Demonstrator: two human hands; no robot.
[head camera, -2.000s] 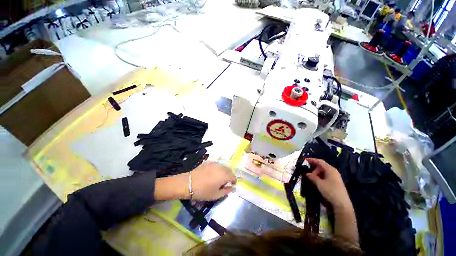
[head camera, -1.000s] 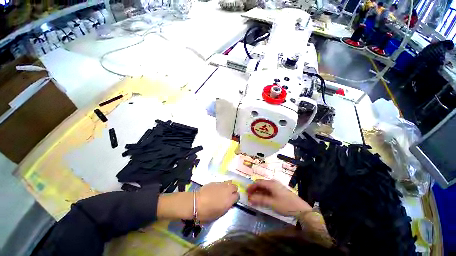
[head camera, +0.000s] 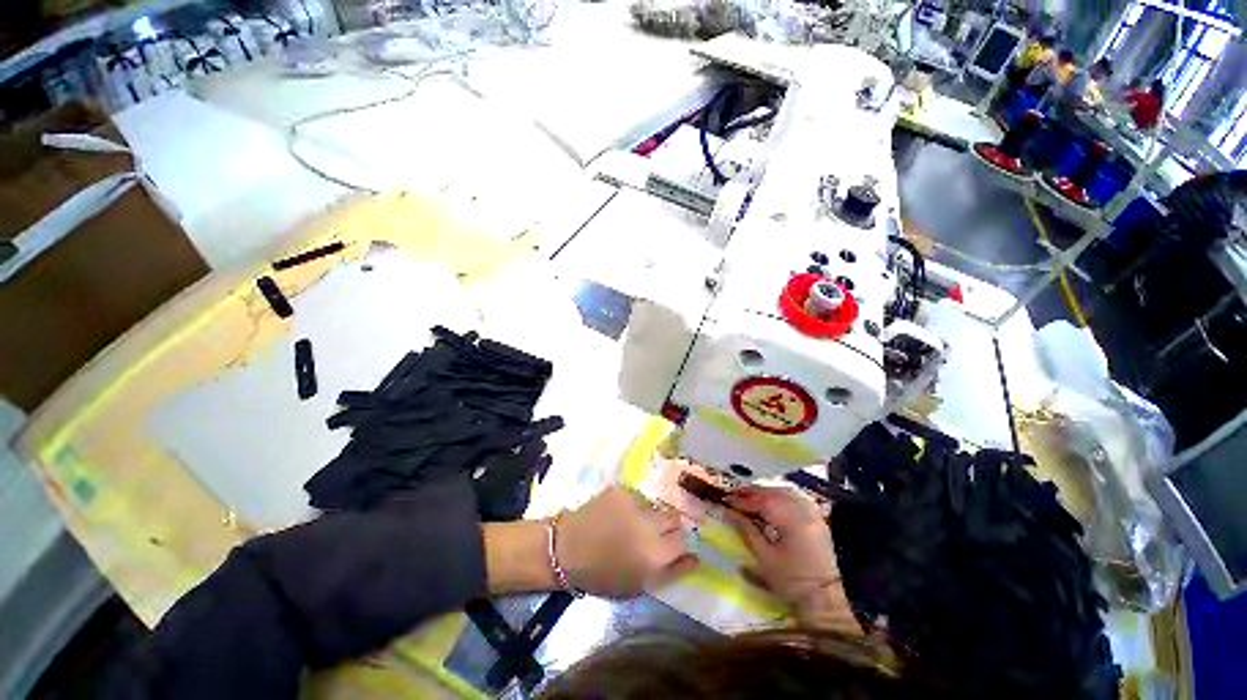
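A short black strip (head camera: 704, 487) lies under the head of the white sewing machine (head camera: 766, 358), at the needle area. My right hand (head camera: 789, 542) holds its near end between thumb and fingers. My left hand (head camera: 622, 543) is just left of it over the yellow-taped edge, fingers curled; whether it holds anything is hidden. A large loose black pile (head camera: 978, 561) lies right of the machine head. A flatter black stack (head camera: 438, 417) lies on the pale board at left. A few black strips (head camera: 517, 643) lie on the metal bed plate below my left wrist.
Three separate black pieces (head camera: 305, 369) lie at the board's upper left. A cardboard box (head camera: 96, 274) stands at far left. Clear plastic bags (head camera: 1101, 465) and a grey screen (head camera: 1217, 479) are at right. People (head camera: 1060, 82) are in the far background at upper right.
The view has shifted. My right hand moved from the dark pile to my left hand, then to the needle area, where a black strip now shows. My left hand stayed near the bed.
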